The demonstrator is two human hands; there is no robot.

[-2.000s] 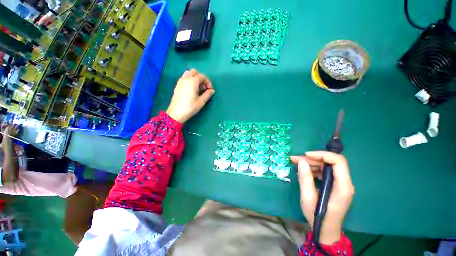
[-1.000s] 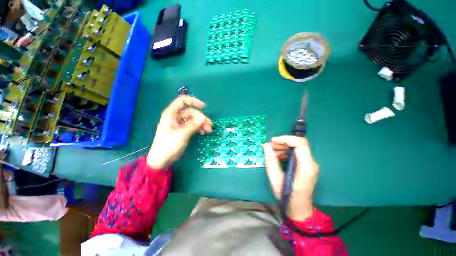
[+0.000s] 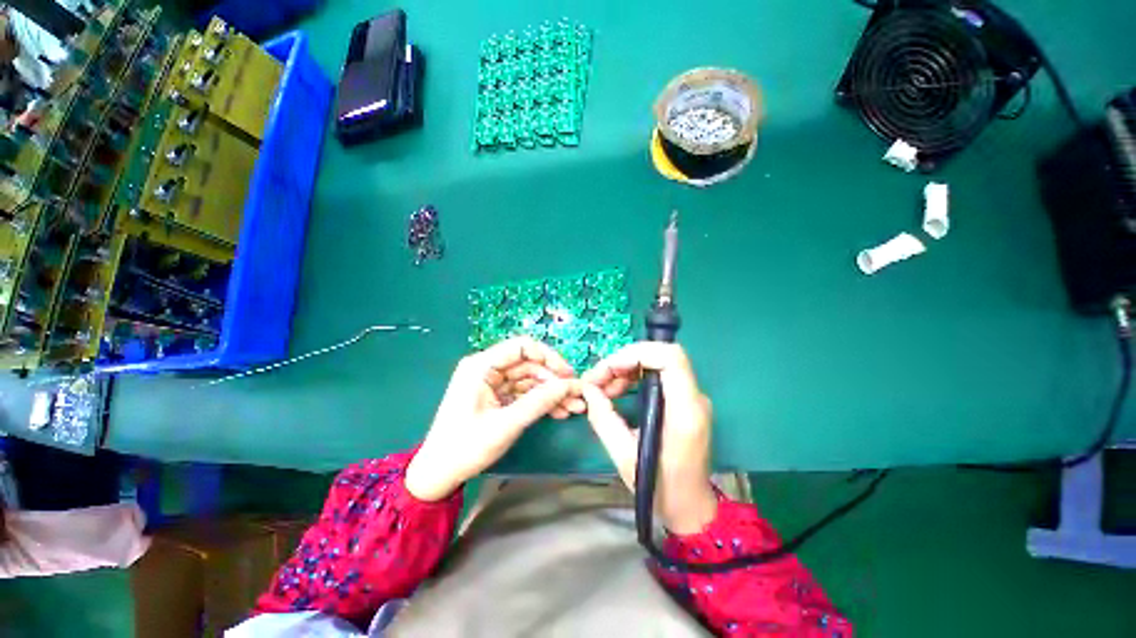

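Note:
My right hand [image 3: 673, 418] holds the soldering iron [image 3: 653, 399], its bare tip pointing away from me. My left hand [image 3: 492, 418] has its thumb and fingertips pinched together, meeting the right fingertips over the near edge of the PCB panel [image 3: 598, 312]. Whatever is between the fingertips is too small to make out. The green panel lies flat, its near part hidden by both hands. A small dark pile of leaded components [image 3: 425, 234] lies behind and left of the panel. The thin solder wire [image 3: 305, 357] lies left of the panel.
Farther back are a second stack of PCB panels [image 3: 533, 87], a round tub [image 3: 708, 125] and a black case [image 3: 378, 77]. A blue bin [image 3: 265, 224] with larger boards stands left. A black fan [image 3: 919, 77], white tubes [image 3: 891, 253] and a black box [image 3: 1090, 199] are right.
My left hand has moved from the component pile to the panel's near edge and met my right fingertips. The iron stays in my right hand. The view has shifted right.

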